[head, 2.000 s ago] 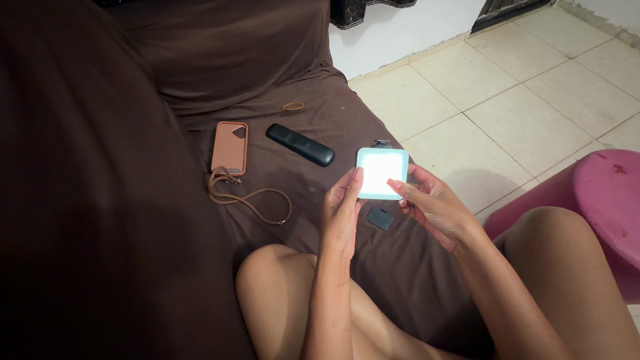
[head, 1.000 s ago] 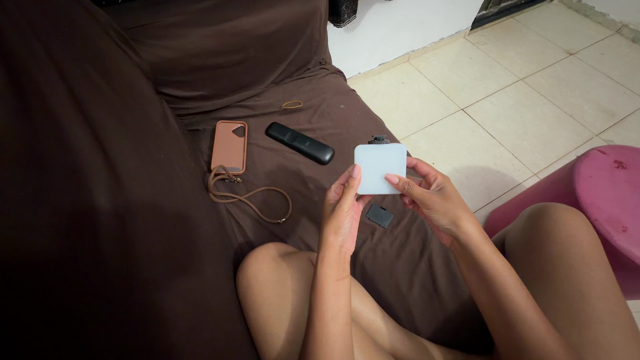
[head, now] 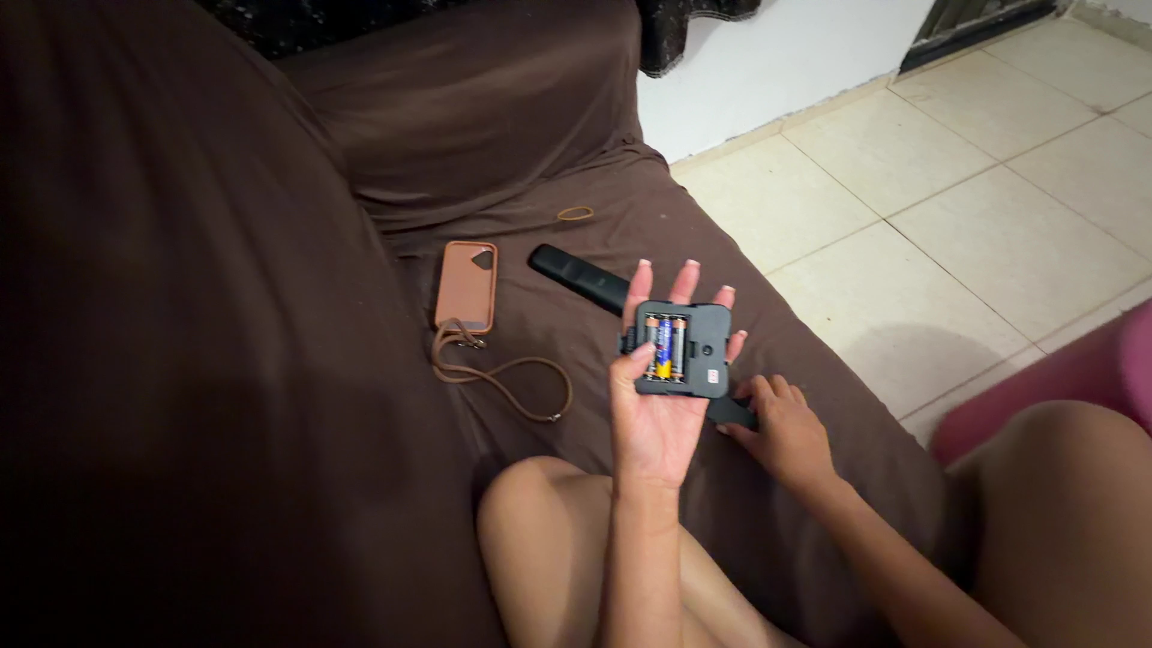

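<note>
My left hand, palm up, holds a small square light panel with its black back facing up. The thumb rests at the edge of its uncovered battery compartment, where several cylindrical batteries lie side by side, one of them blue and yellow. Just right of it and lower, my right hand has its thumb and fingers at a small black battery cover on the sofa seat; the panel and the fingers hide part of the cover.
On the brown sofa cover lie a pinkish-brown phone case with a cord strap, a black remote control partly behind my left hand, and a thin elastic band. A pink plastic stool or tub stands at the right on the tiled floor.
The panel was held in both hands, lit and then unlit; now its back with the batteries faces up in my left hand alone. My right hand has let go and moved down to the black cover.
</note>
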